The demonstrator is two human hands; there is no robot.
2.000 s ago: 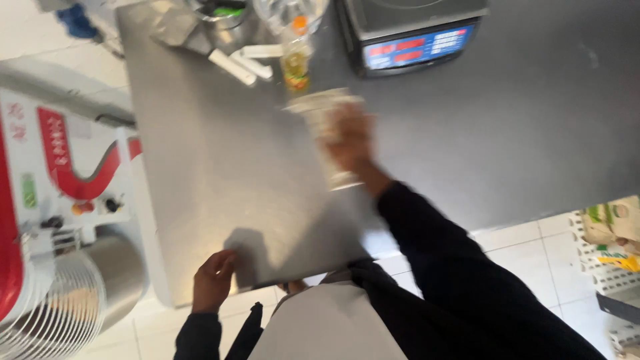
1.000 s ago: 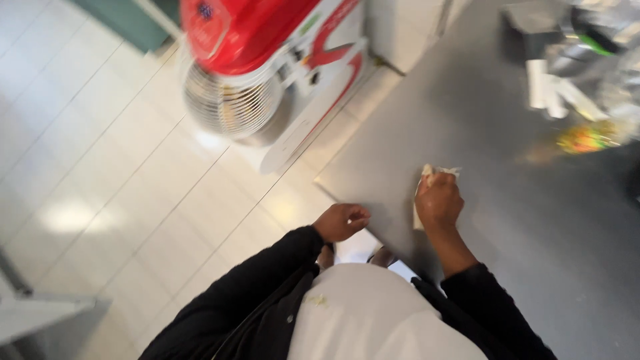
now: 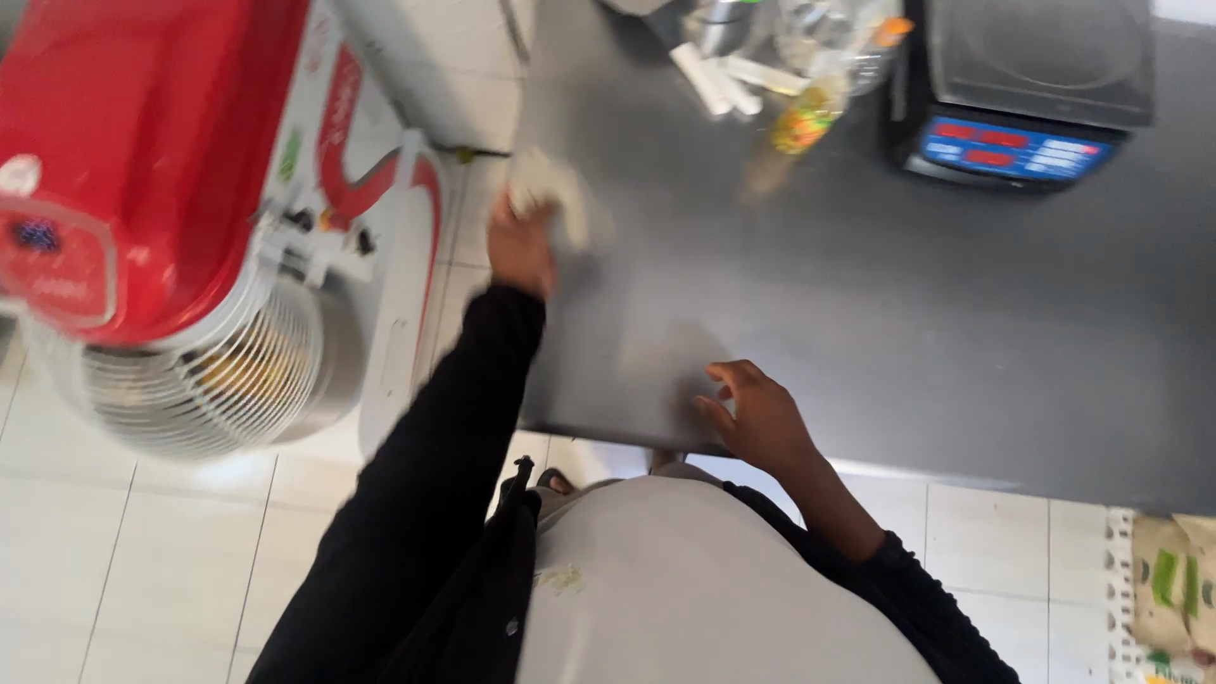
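At the left edge of the grey tabletop point(image 3: 855, 313), my left hand point(image 3: 522, 242) is shut on a pale cloth point(image 3: 560, 195), blurred by motion. My right hand point(image 3: 755, 413) is near the front edge of the table, fingers curled apart, holding nothing. Toward the back lie a clear plastic bottle with an orange cap point(image 3: 807, 114), several white strips point(image 3: 708, 81) and a metal container point(image 3: 727, 24). A digital scale point(image 3: 1012, 142) with a lit display is at the back right.
Left of the table is a red and white mixer point(image 3: 152, 161) with a wire guard point(image 3: 204, 370) over its metal bowl. Packages point(image 3: 1164, 579) sit in a white perforated basket point(image 3: 1121, 608) at the lower right. Light floor tiles point(image 3: 171, 541) show below.
The cloth was in my right hand in both earlier frames and is now in my left hand. My left hand has moved onto the left table edge. The view has swung sideways and back.
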